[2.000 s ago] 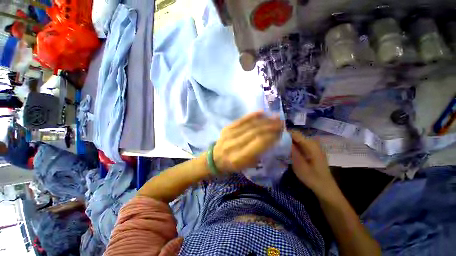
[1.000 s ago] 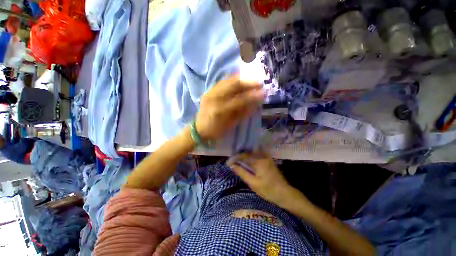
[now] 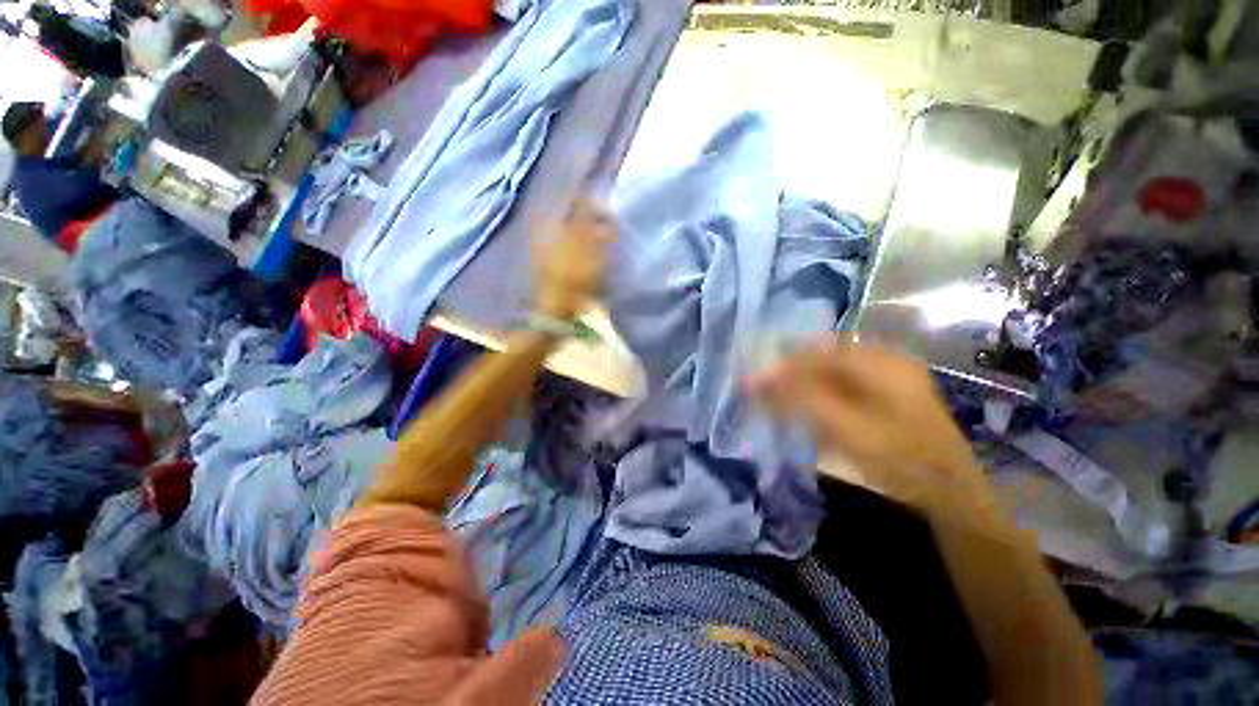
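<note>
The light blue garment piece lies crumpled from the pale machine table down over its front edge to my lap. My left hand is blurred at the garment's left edge; whether its fingers pinch cloth cannot be told. My right hand is blurred over the garment's right side, with its fingers towards the cloth; its grip is unclear. The shiny metal machine plate lies bare to the right of the garment.
The machine head with a red badge is at the upper right, beside dark trimmings and white label tape. Pale blue strips lie on grey cloth at left. Blue heaps are at lower left. A person sits far left.
The view has turned, and the machine shows further right. The garment has come away from the needle area towards me and crumpled. My hands have moved apart, left hand leftward, right hand rightward.
</note>
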